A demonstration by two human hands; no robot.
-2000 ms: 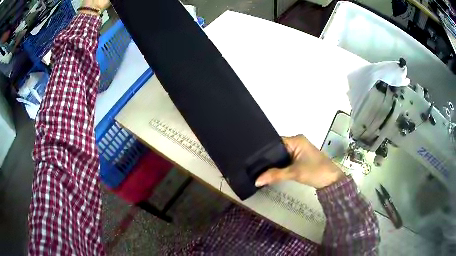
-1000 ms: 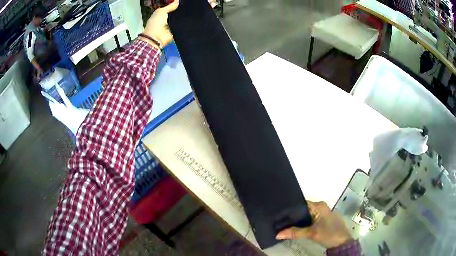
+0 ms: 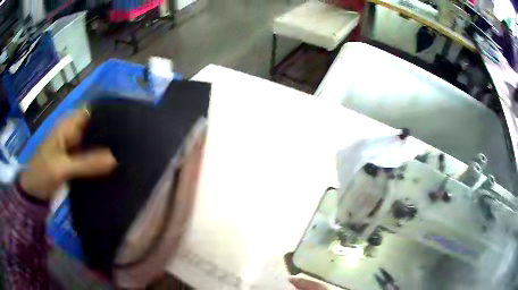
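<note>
My left hand [image 3: 65, 158], blurred, grips the band [image 3: 133, 147] at the left, with the thumb over its black face. The band is folded or looped. Its pinkish-brown face with a narrow dark line shows on the right side, near the table's left part. A small part of my right hand [image 3: 308, 284] shows at the bottom edge, cut off, so its grip cannot be told. The sewing machine [image 3: 397, 204] stands at the right with its light on at the needle area. Dark blades of the snips [image 3: 386, 279] show on the machine bed.
The white table [image 3: 261, 153] lies in the middle. A blue basket [image 3: 113, 73] is behind and left of the band. A large white bin [image 3: 409, 90] stands behind the table. A white-topped stool [image 3: 316, 24] stands farther back. A white cloth [image 3: 369, 153] hangs on the machine head.
The band, earlier stretched flat between both hands, is now bunched at the left in my left hand, and its pink face shows. My right hand has let go of the band's near end and moved to the bottom edge.
</note>
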